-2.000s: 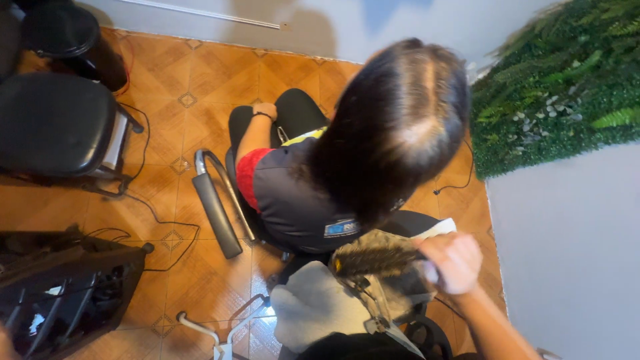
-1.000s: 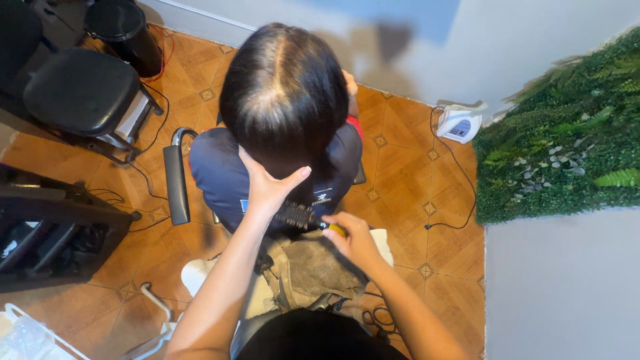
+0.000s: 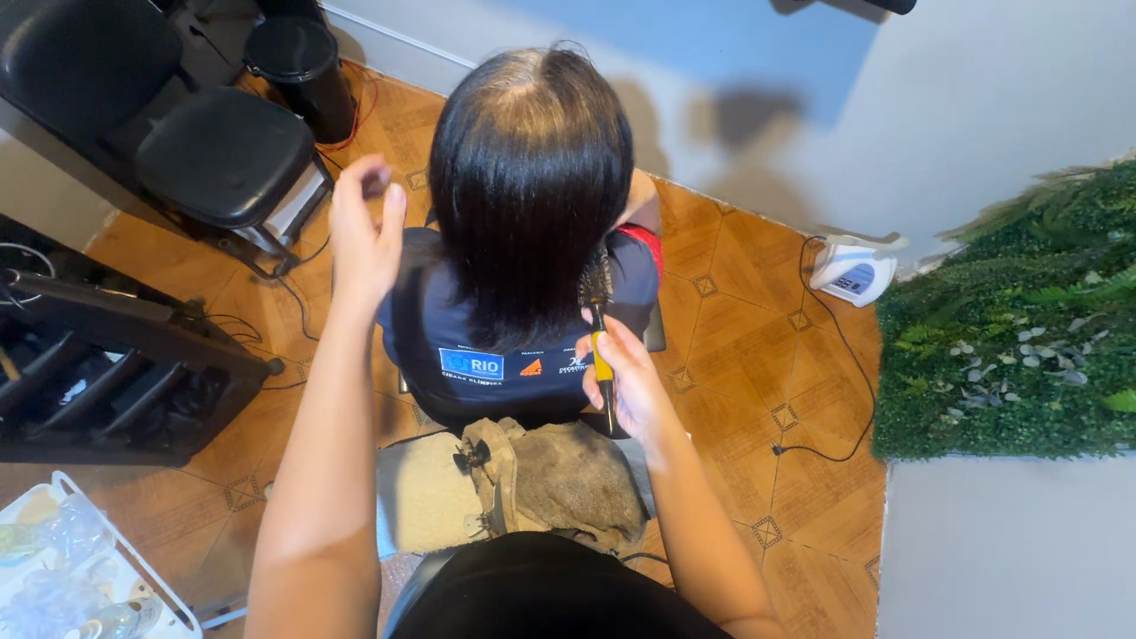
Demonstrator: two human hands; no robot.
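A seated person with straight dark hair (image 3: 528, 204) faces away, in a dark shirt (image 3: 524, 373) with printed logos on its back. My right hand (image 3: 626, 368) grips the yellow and black handle of a round hairbrush (image 3: 602, 351), whose bristles touch or lie close beside the right edge of the hair, near the shoulder. My left hand (image 3: 368, 226) is raised to the left of the head, holding nothing, thumb and fingers apart and slightly curled. Below the chair back lie a brown towel (image 3: 577, 479) and a pale towel (image 3: 430, 493), with a black hair clip (image 3: 472, 456) on the cloth.
At left are a black padded chair (image 3: 226, 155), a black bin (image 3: 302, 75) and a dark trolley (image 3: 133, 373). A white tray (image 3: 133, 555) with plastic items is at lower left. A white device (image 3: 852, 273), its cord (image 3: 852, 355) on the floor, and a green plant panel (image 3: 1012, 328) are at right.
My left hand has left the back of the person's head and moved out to the left. The brush has gone from below the neck to the right side of the hair.
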